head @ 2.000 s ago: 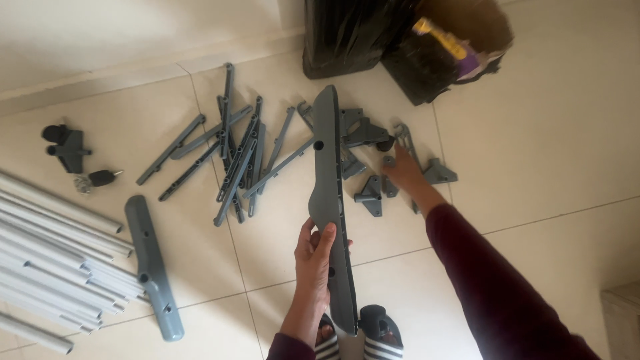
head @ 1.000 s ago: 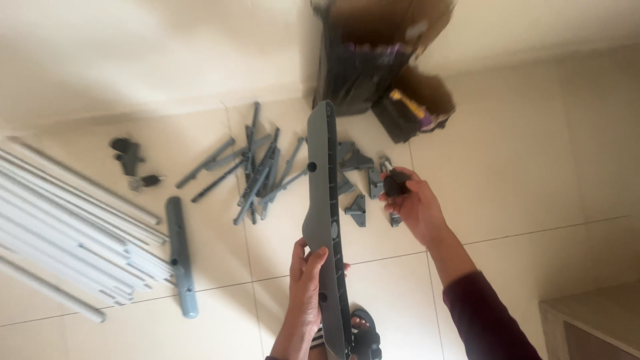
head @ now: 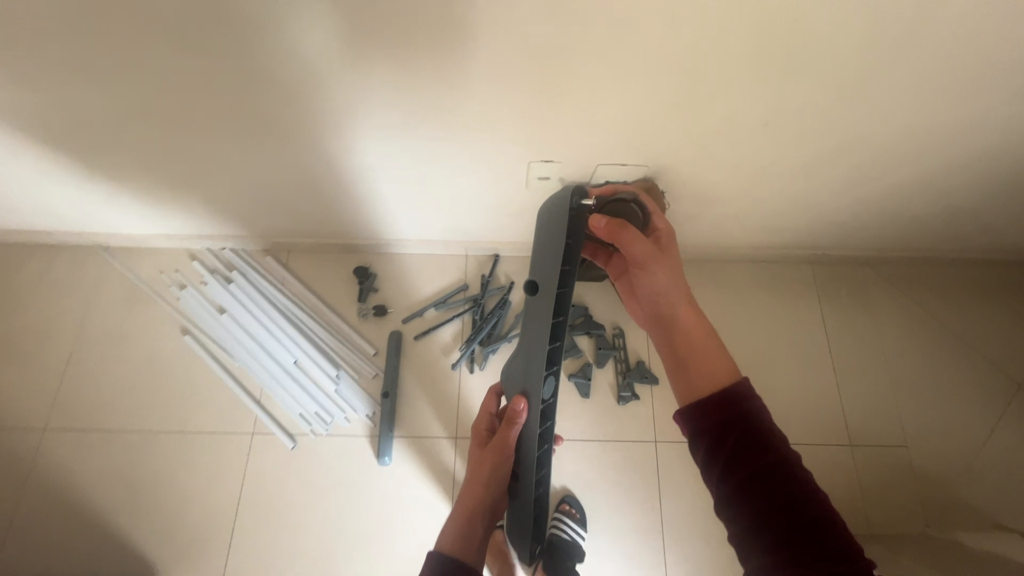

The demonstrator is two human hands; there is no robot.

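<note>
My left hand [head: 500, 428] grips a long grey plastic base bar [head: 534, 328] near its lower middle. The bar stands almost upright in view, its ribbed hollow side facing right. At its top end, my right hand [head: 640, 256] holds a black caster wheel [head: 622, 213] between thumb and fingers. The caster's metal stem points left at the bar's hollow end; whether it has entered a hole cannot be told. A second grey bar [head: 390, 400] lies on the floor to the left of my left hand.
White tubes [head: 264, 336] lie piled on the tiled floor at left. Slim grey plastic strips [head: 484, 320] and grey brackets [head: 582, 379] are scattered in the middle. Another caster [head: 379, 310] lies near the wall. A sandalled foot [head: 568, 524] is below, and wall sockets [head: 544, 173] are above.
My right hand has gone from the floor parts up to the bar's top end, bringing the caster with it. My left hand keeps its hold on the bar. The view has shifted toward the wall.
</note>
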